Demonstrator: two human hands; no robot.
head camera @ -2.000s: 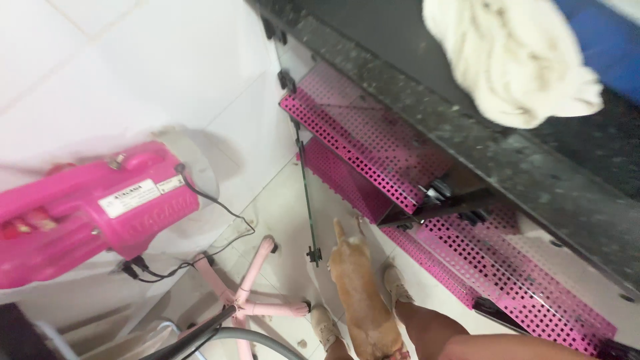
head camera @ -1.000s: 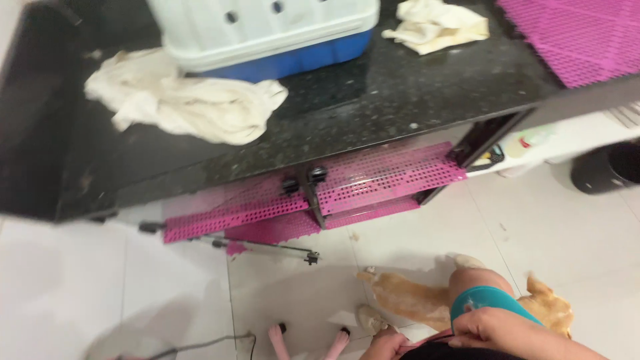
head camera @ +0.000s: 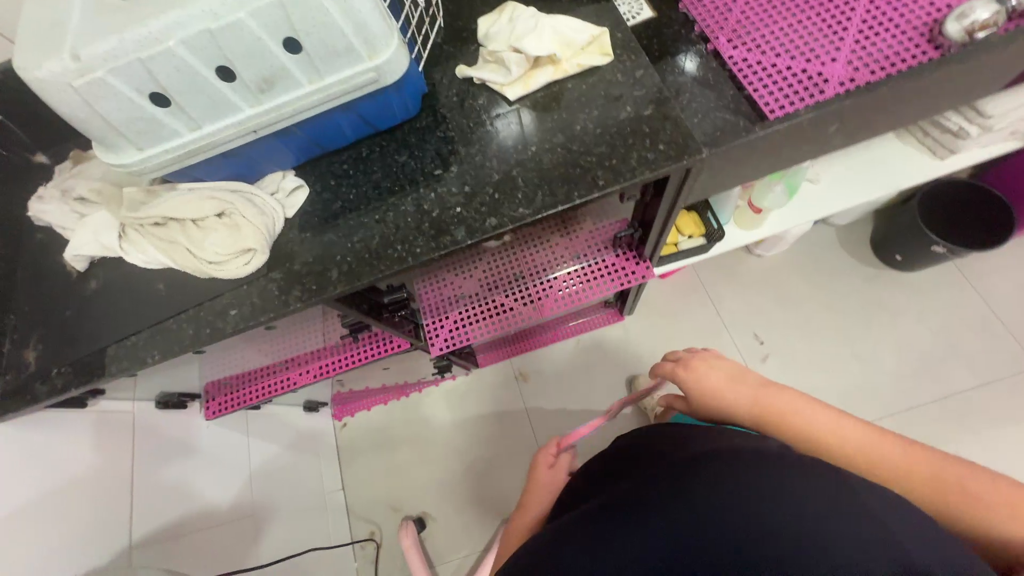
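Observation:
A pink strap (head camera: 610,414) stretches between my two hands in front of my dark top. Its lower left end is in my left hand (head camera: 552,464), close to my body. My right hand (head camera: 694,384), higher and to the right, has thumb and fingers closed on the other end. Both hands are over the tiled floor, below the pink perforated mats (head camera: 536,280) on the shelves under the counter. A shoe (head camera: 646,398) shows partly behind the strap.
The black granite counter (head camera: 480,176) bears a blue-and-white pet carrier (head camera: 232,88), a bunched towel (head camera: 192,228) and a cloth (head camera: 536,48). A black bin (head camera: 944,224) stands right, near a basket (head camera: 692,232) on a white shelf. A cable (head camera: 304,550) lies lower left.
Both hands, near my lap a second ago, are now out in front with the pink strap between them. The tan-and-white animal seen earlier at my feet is out of sight. The view has shifted right.

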